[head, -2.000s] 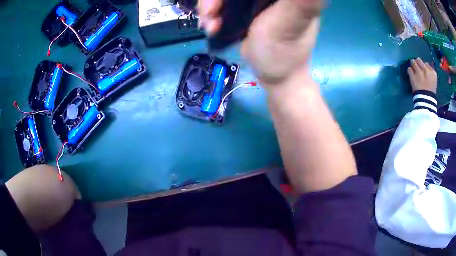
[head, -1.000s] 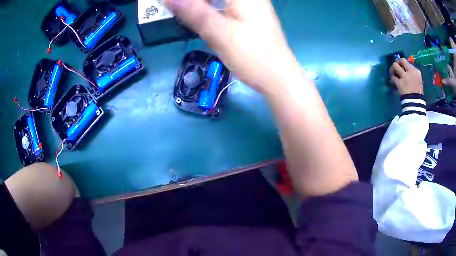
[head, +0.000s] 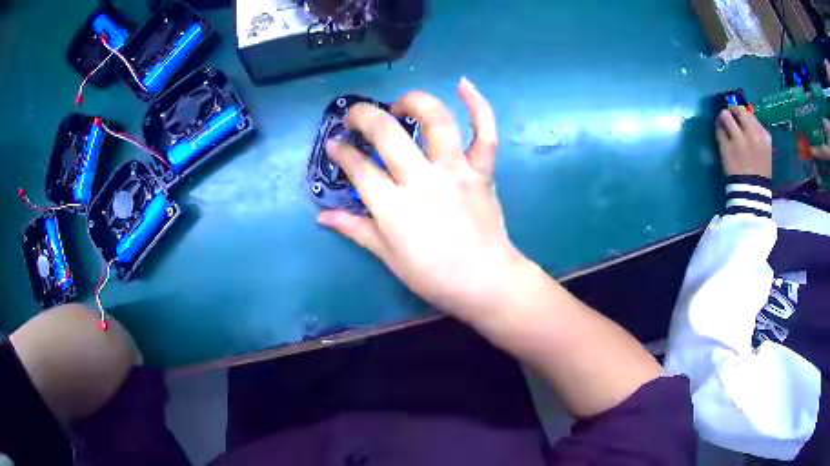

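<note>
My right hand [head: 437,196] is over a black fan housing half [head: 320,164] at the middle of the bench. Its fingers are spread over the housing, the thumb is near the lower edge and the little finger is off to the right. The hand hides most of the fan and the blue cell; a firm grip does not show. My left hand is out of view; only bare skin of an arm shows at the lower left.
Several housings [head: 190,118] with blue cells and red-and-white leads lie at left. The screw feeder [head: 314,62] stands behind the middle unit. At right, a neighbour's hand [head: 744,141] holds a small part by a green glue gun [head: 787,106]. A cardboard tray [head: 772,27] is at the far right.
My right hand has come down from the feeder area onto the middle housing. The dark tool it held earlier is no longer in it. The feeder is now more exposed.
</note>
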